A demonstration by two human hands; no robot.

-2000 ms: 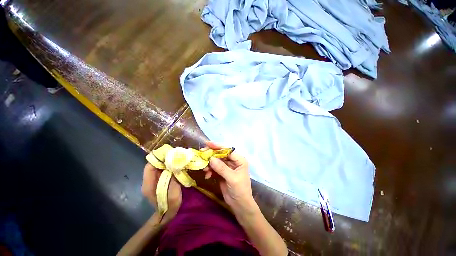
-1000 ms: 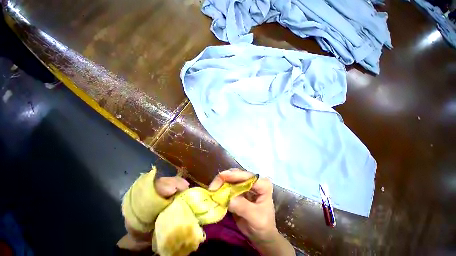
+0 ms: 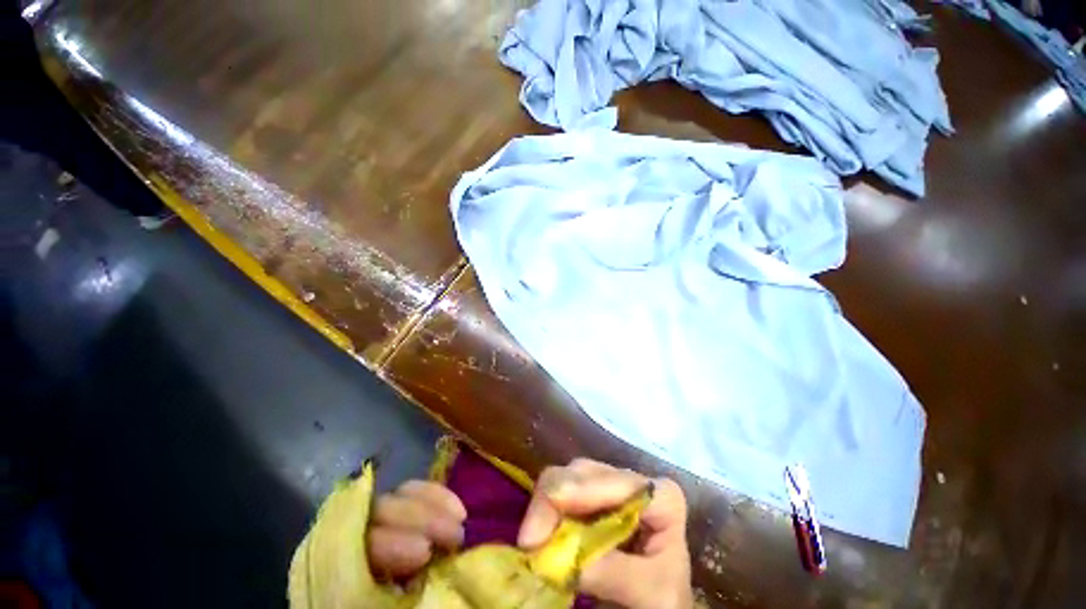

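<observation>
A banana peel [image 3: 494,578] with strips hanging is held low in the picture, cut off by the bottom edge. My left hand [image 3: 411,527] is closed around it at the left, partly hidden by a strip of peel. My right hand [image 3: 613,535] pinches the stem end with its dark tip. The banana's flesh cannot be made out. A light-blue shirt [image 3: 679,333] lies on the table beyond my hands. Thread snips [image 3: 804,519] with a reddish handle lie at its lower right edge.
A crumpled shirt pile [image 3: 762,71] lies beyond the shirt. More blue cloth [image 3: 1034,48] shows at the far right corner. The shiny brown table [image 3: 298,107] has a yellow edge curving down the left, above grey floor. A magenta apron [image 3: 488,500] shows between my hands.
Both hands and the banana have moved lower and closer to me, and the flesh seen earlier is out of sight. The view has shifted slightly; shirt and snips have not visibly been handled.
</observation>
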